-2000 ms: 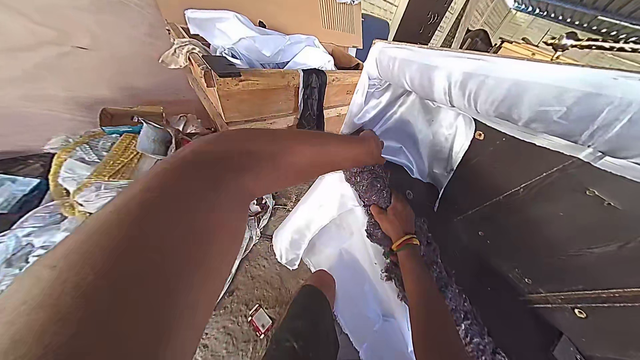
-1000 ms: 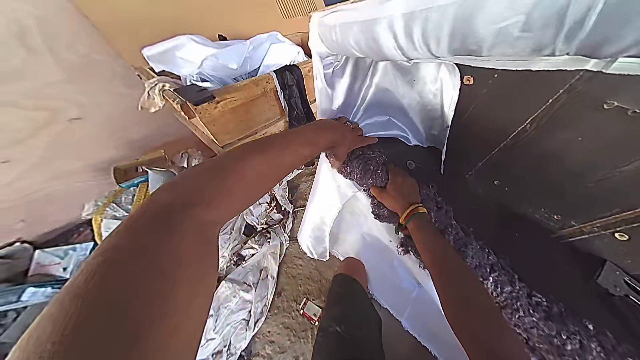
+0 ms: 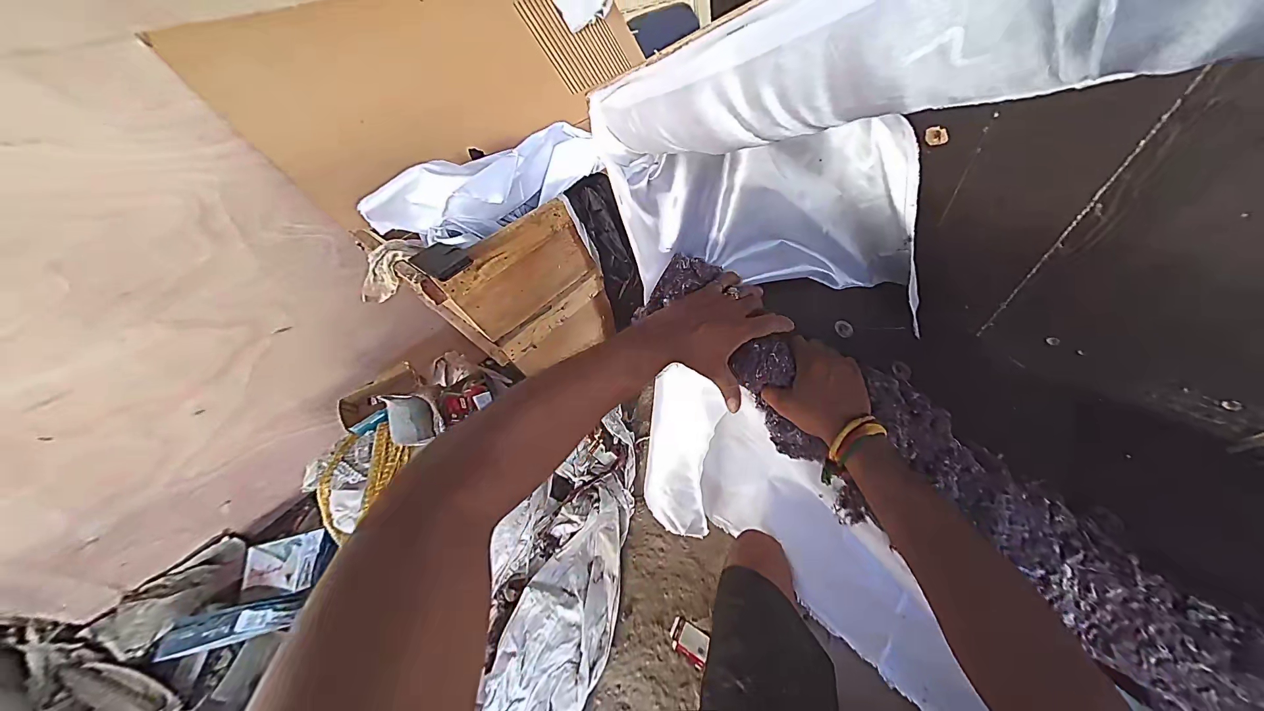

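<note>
My left hand [image 3: 719, 331], a ring on one finger, lies spread over the upper end of a strip of dark purple-grey shredded padding [image 3: 997, 513]. Close on its right, my right hand [image 3: 822, 387] has its fingers curled over the same padding, with yellow and orange bands on the wrist. Part of the padding shows between the two hands. Beneath it, white satin fabric [image 3: 780, 494] hangs over the near edge and down toward my knee. More white satin [image 3: 780, 207] covers the far corner and upper rim of the dark-walled box [image 3: 1106, 257].
A wooden crate [image 3: 533, 272] with white cloth and black plastic stands beyond my left arm. A large pale board [image 3: 148, 296] leans at left. Plastic sheeting [image 3: 563, 592], a yellow woven strap [image 3: 380, 474] and mixed scraps lie below. A small red-and-white packet [image 3: 689, 642] lies on the ground.
My left hand has moved from the far end of the padding, by the satin corner, to lie spread on top of it near my right hand. The view has shifted.
</note>
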